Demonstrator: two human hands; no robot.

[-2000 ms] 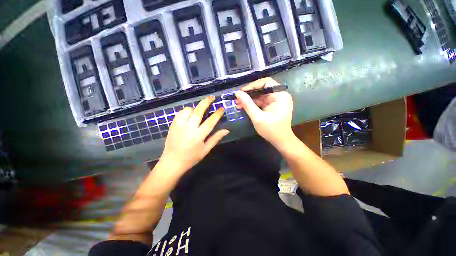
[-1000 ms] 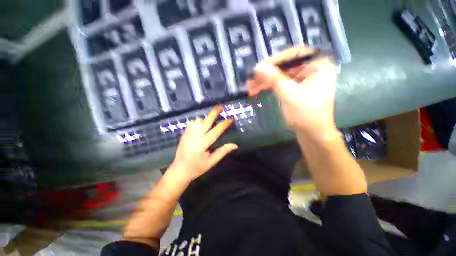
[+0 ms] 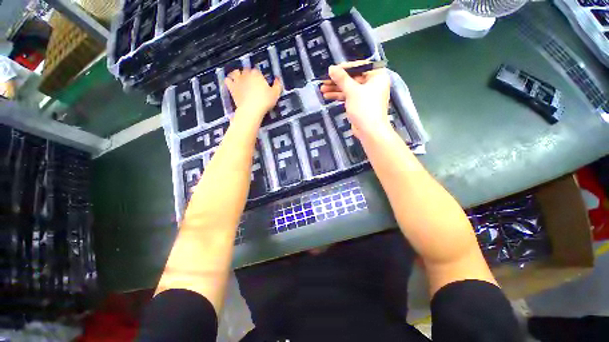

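A whitish blister tray (image 3: 415, 127) holds black housings (image 3: 285, 153) in upright and sideways pockets. My left hand (image 3: 252, 92) reaches over the back row, fingers bent down on a housing; whether it grips is hard to tell. My right hand (image 3: 364, 93) is over the right part of the tray and holds dark tweezers (image 3: 357, 69), pointing left. A pocket between my hands shows whitish. The gridded die-cut sheet (image 3: 320, 207) lies along the bench edge below the tray, partly hidden by my left forearm.
Stacked filled trays (image 3: 220, 43) stand behind the working tray. A separate black part (image 3: 529, 92) and a spare gridded sheet (image 3: 567, 63) lie at right. A white fan (image 3: 471, 20) stands at back right. An open cardboard box (image 3: 567, 234) is below the bench. Dark stacks (image 3: 47, 214) stand at left.
The view has tilted up toward the back of the bench. My left hand has left the gridded sheet and moved onto the tray's back row. My right hand has also moved farther back over the tray.
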